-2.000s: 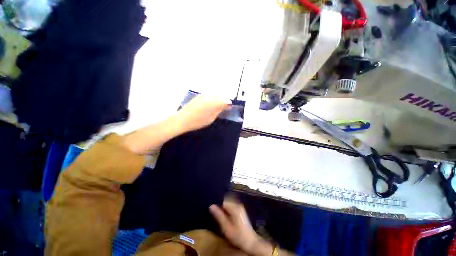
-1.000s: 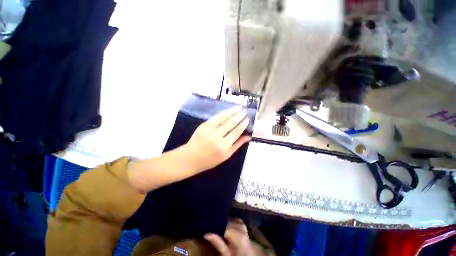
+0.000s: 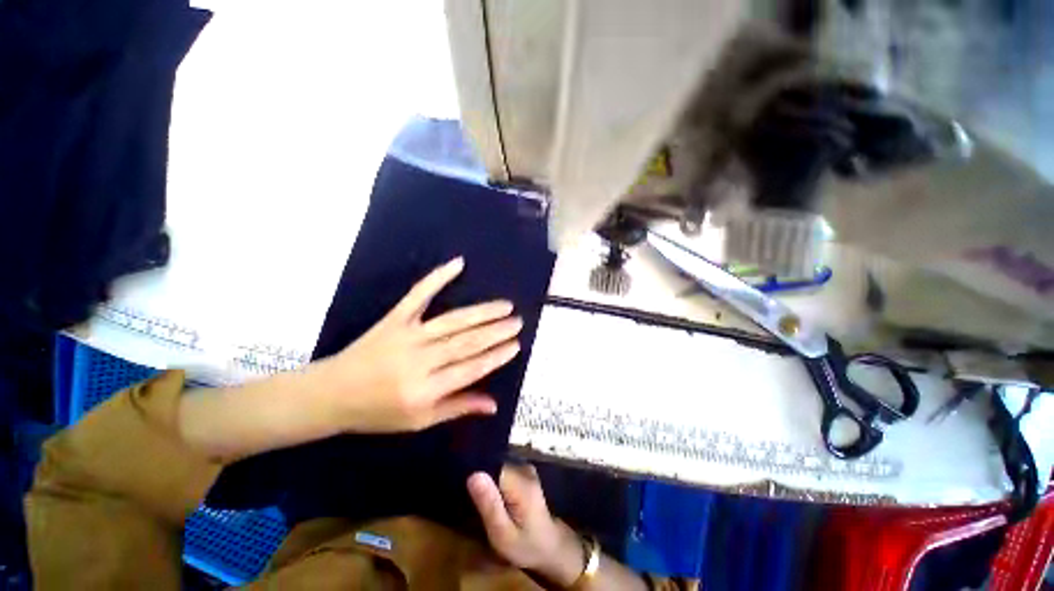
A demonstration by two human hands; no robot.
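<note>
A dark fabric panel (image 3: 405,254) lies from my lap over the table's front edge up to the sewing machine head (image 3: 578,104). Its pale grey-blue far end (image 3: 439,147) lies beside and partly behind the machine head. The panel's right edge is at the presser foot (image 3: 527,199); the needle cannot be made out. My left hand (image 3: 445,358) lies flat on the panel with its fingers spread, below the presser foot. My right hand (image 3: 514,514) grips the panel's near right edge between thumb and fingers, below the table edge.
Fabric shears (image 3: 798,341) lie right of the needle area, with green-and-blue snips (image 3: 786,281) behind them. A dark heap of pieces (image 3: 81,150) is at the left. A blue basket (image 3: 237,540) is at my lap, and a red basket (image 3: 902,537) is below the table at right.
The panel has moved away from me, past the presser foot. My left hand has slid back from its pale end onto the dark part. The view has shifted closer to the machine.
</note>
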